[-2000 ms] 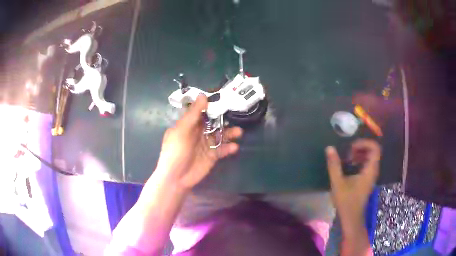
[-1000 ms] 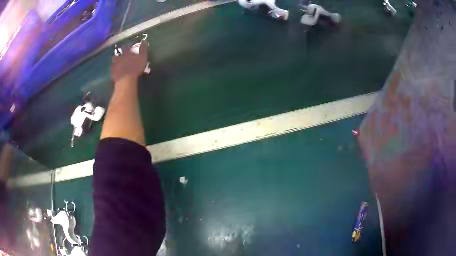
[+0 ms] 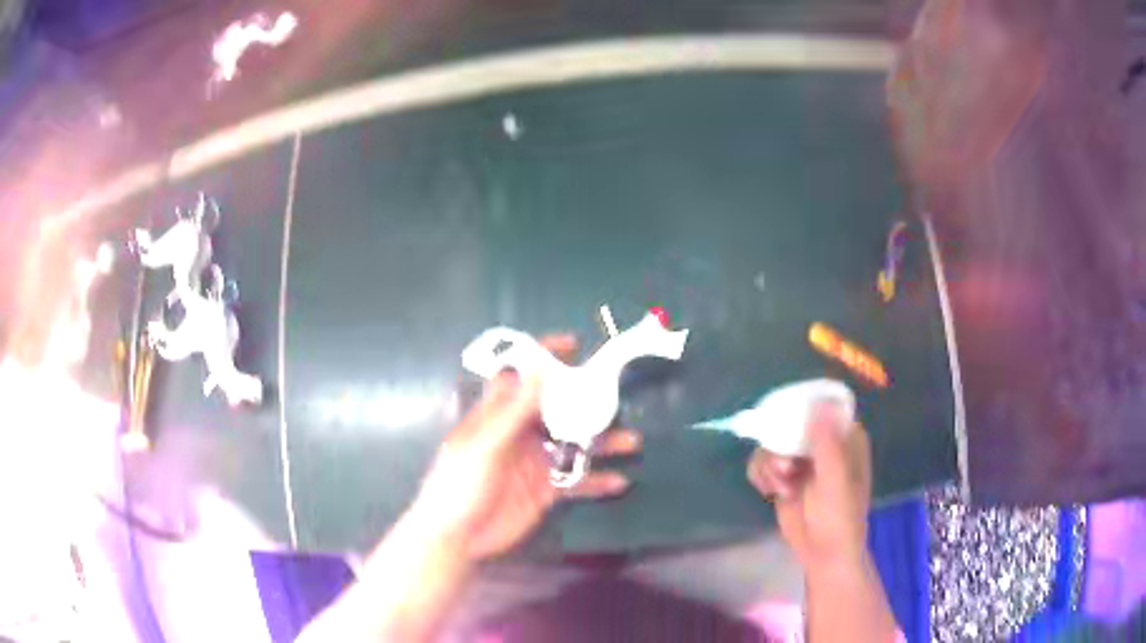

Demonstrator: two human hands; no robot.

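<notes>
My left hand [image 3: 503, 471] holds a white curved motorbike body [image 3: 581, 396] above the dark green bench, with a red spot at its right end and a small metal loop below. A short pale rod sticks up near the red spot. My right hand [image 3: 819, 484] grips a white glue bottle [image 3: 794, 417], its thin teal nozzle pointing left toward the body but apart from it.
Two white bodies [image 3: 207, 329] with hooked wires lie on the left, near gold rods [image 3: 138, 396]. An orange-yellow tube [image 3: 850, 354] and a purple-yellow item [image 3: 892, 261] lie on the right. Another white unit [image 3: 251, 44] is at upper left. A blue bin [image 3: 899, 565] stands lower right.
The view has turned back down to the bench. One second ago an arm reached to a white unit at upper left. Now my left hand holds a body and my right hand has the bottle.
</notes>
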